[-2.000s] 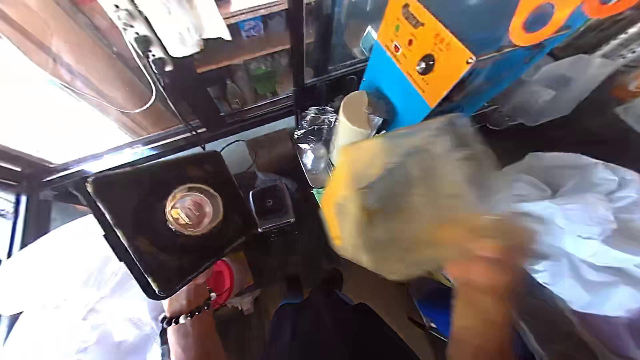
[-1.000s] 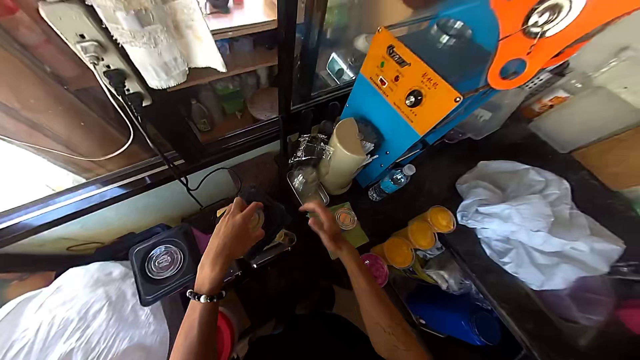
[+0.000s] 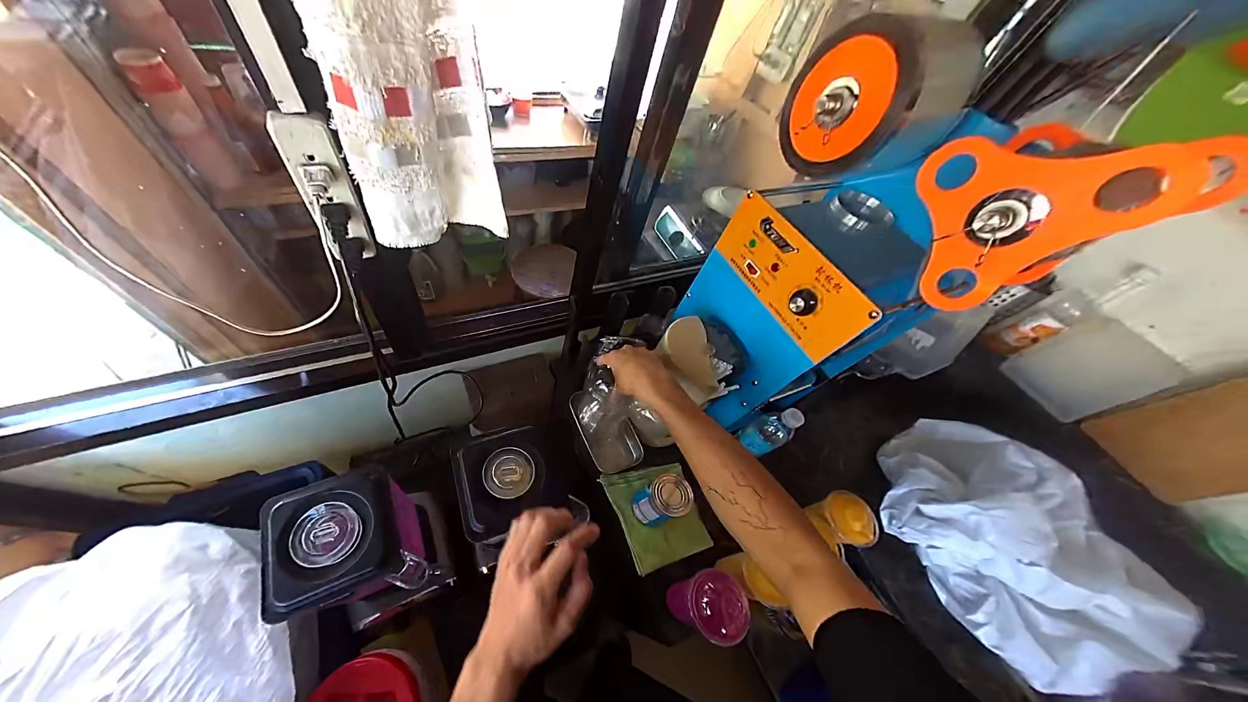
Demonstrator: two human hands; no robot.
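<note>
My left hand (image 3: 541, 585), fingers apart, is just in front of a container with a black lid (image 3: 478, 468) and round clear cap; it appears to hold nothing. My right hand (image 3: 636, 378) reaches past a green cloth (image 3: 648, 546) to the clear plastic items (image 3: 603, 414) beside a beige container (image 3: 689, 356). Its fingertips are at the plastic; their grip is unclear. A tin can (image 3: 669, 495) stands on the cloth. Cups with orange contents (image 3: 850, 518) and a magenta cup (image 3: 720, 606) are near my right forearm. A second black-lidded container (image 3: 327, 536) is at left.
The blue cup-sealing machine (image 3: 741, 312) with an orange panel stands behind a plastic bottle (image 3: 770, 432). White plastic bags (image 3: 1024, 556) lie at right; white cloth or plastic (image 3: 146, 614) is at left. A red lid (image 3: 366, 680) is near the bottom edge. The window frame (image 3: 487, 341) borders the counter.
Since one second ago, my right hand has moved from beside the can to the clear plastic items, and my left hand has come back from the black-lidded container. The yellowish bag seen two seconds ago is out of my right hand.
</note>
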